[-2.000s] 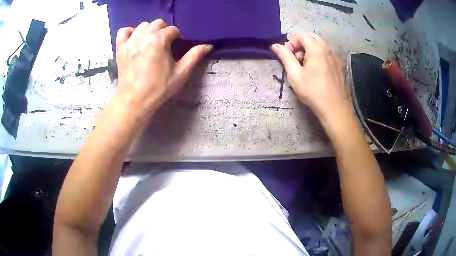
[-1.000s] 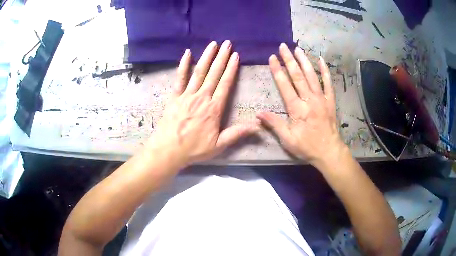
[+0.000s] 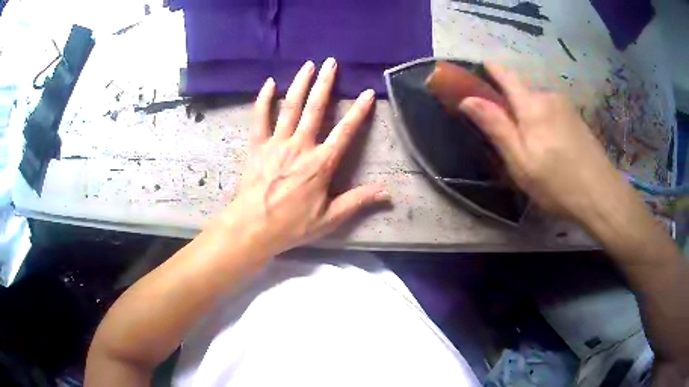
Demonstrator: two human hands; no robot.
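Note:
A purple fabric panel (image 3: pixel 355 34) lies flat at the top centre, with a lengthwise seam and a folded band along its near end. My left hand (image 3: pixel 295 166) lies flat with fingers spread, its fingertips on the near edge of the panel. My right hand (image 3: pixel 540 136) grips the red-orange handle of the steam iron (image 3: pixel 446 143). The iron's pointed tip is at the panel's near right corner; the soleplate's underside is hidden.
A bundle of dark interfacing strips (image 3: pixel 57 109) lies at the left of the pale stained table (image 3: pixel 136 185). More dark strips (image 3: pixel 502 17) and another purple cloth (image 3: pixel 625 19) lie at the top right. A blue hose (image 3: pixel 653 187) runs off right.
My hands have let go of the panel's near edge, which now lies flat. My right hand has taken hold of the iron and moved it left to the panel's corner.

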